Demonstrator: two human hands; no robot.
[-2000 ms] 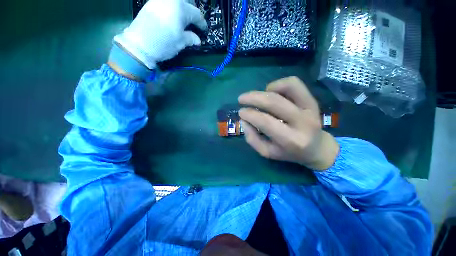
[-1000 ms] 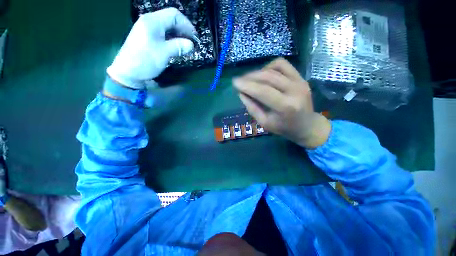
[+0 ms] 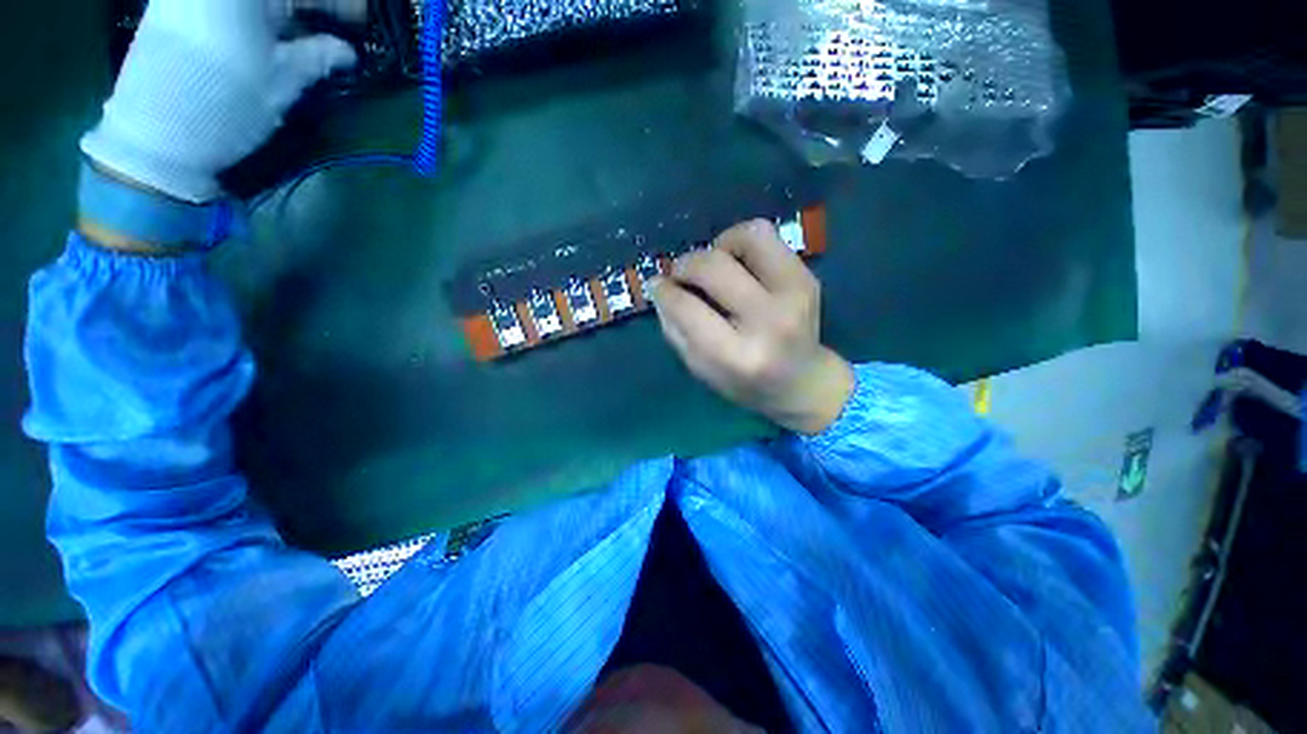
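Observation:
The long orange-brown and black assembly fixture (image 3: 551,339) lies slightly tilted on the dark green mat. Small components with bright faces (image 3: 582,304) stand in its slots. My bare right hand (image 3: 745,323) is at the fixture's middle-right part, fingertips pinched together over a slot and hiding several slots. Whether it holds a small piece cannot be seen. My left hand (image 3: 215,93), in a white knit glove with a blue wrist strap, is at the left parts bin at the upper left. Its fingers are partly cut off by the top edge, and any piece in them is hidden.
The right bin of fine silver pieces (image 3: 552,26) is cut off at the top. The blue coiled cord (image 3: 430,101) hangs over the bins' front edge. A bagged component pack (image 3: 903,72) lies at the upper right. A white perforated piece (image 3: 381,564) shows at the mat's front edge.
The view has shifted, so the bins and bag sit further up and left. My right hand has come down onto the fixture, uncovering more left slots. My left hand stays by the left bin.

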